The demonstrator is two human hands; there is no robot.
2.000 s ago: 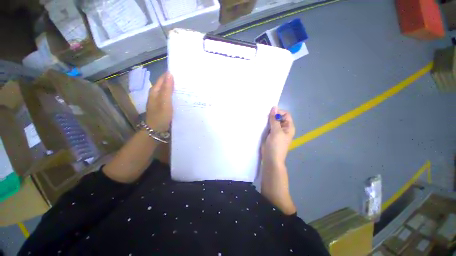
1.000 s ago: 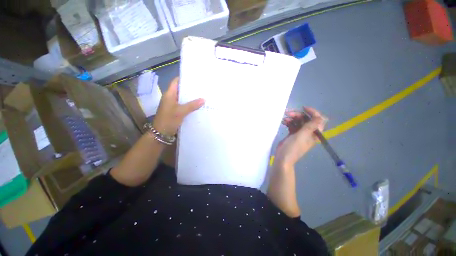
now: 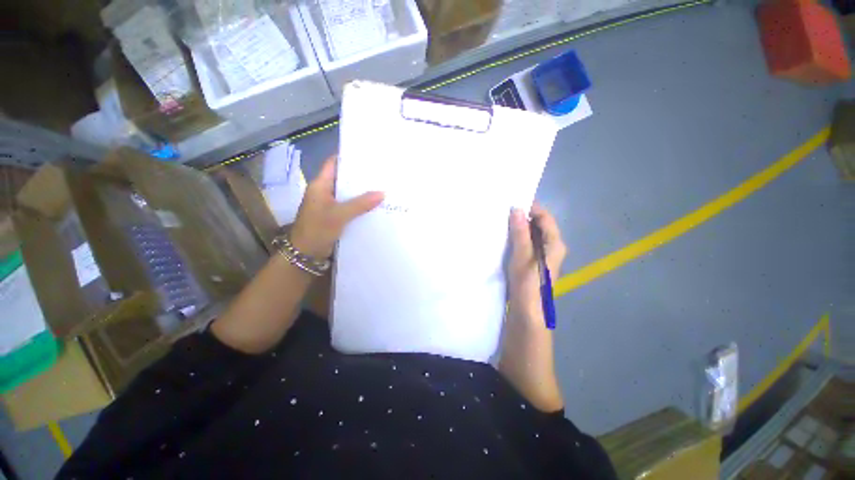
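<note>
A clipboard [image 3: 447, 111] with a dark clip at its top holds white paper sheets [image 3: 422, 272] in front of my body. The writing is mostly washed out by glare. My left hand [image 3: 326, 214] grips the left edge, its thumb lying on the sheet near a short line of print. My right hand [image 3: 534, 253] is at the right edge, thumb on the sheet, and also holds a blue-capped pen [image 3: 546, 292] that points down towards my wrist. The fingers behind the board are hidden.
White bins [image 3: 375, 67] with papers stand on the shelf at the top left. Open cartons [image 3: 112, 267] are at the left. A scale with a blue tray [image 3: 562, 82] is on the floor ahead. A red-orange box [image 3: 803, 39] is far right; a carton [image 3: 670, 450] is lower right.
Since one second ago my right hand has moved left onto the clipboard's right edge, and the pen has swung closer to my wrist. Since two seconds ago my left thumb has moved onto the sheet.
</note>
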